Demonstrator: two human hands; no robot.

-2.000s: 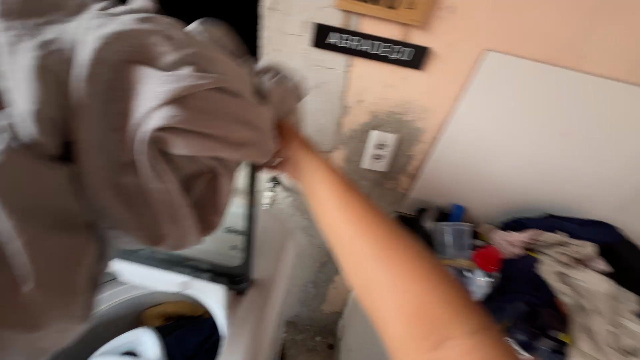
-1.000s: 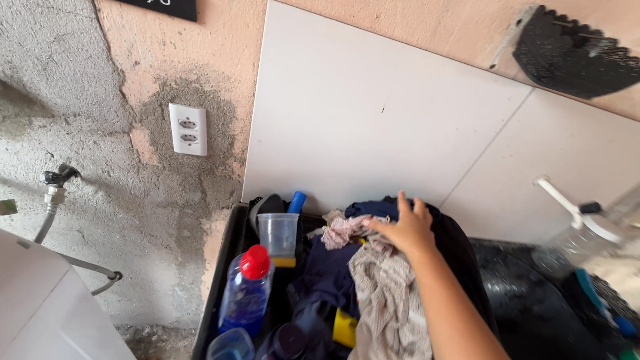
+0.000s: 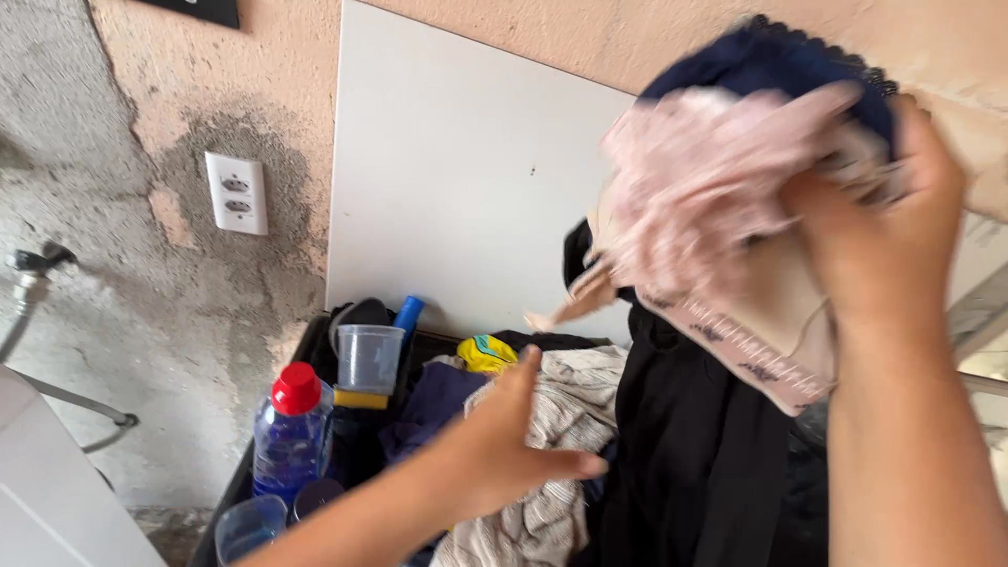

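My right hand is raised at the right, closed on a bunch of clothes: a pink garment, a navy piece with scalloped black trim and a beige and pink piece with dark print. A black garment hangs below the bunch. My left hand holds nothing, its thumb and fingers apart, over a heaped beige knit garment. Beside that lie a dark blue cloth and a yellow item.
At the left of the dark basin stand a bottle of blue liquid with a red cap, a clear plastic cup and a yellow sponge. White panels lean behind. A wall outlet and a tap with hose are left.
A hand that was on the heap one second ago is up at the right with the pink and navy clothes lifted. My left hand has come into view over the heap.
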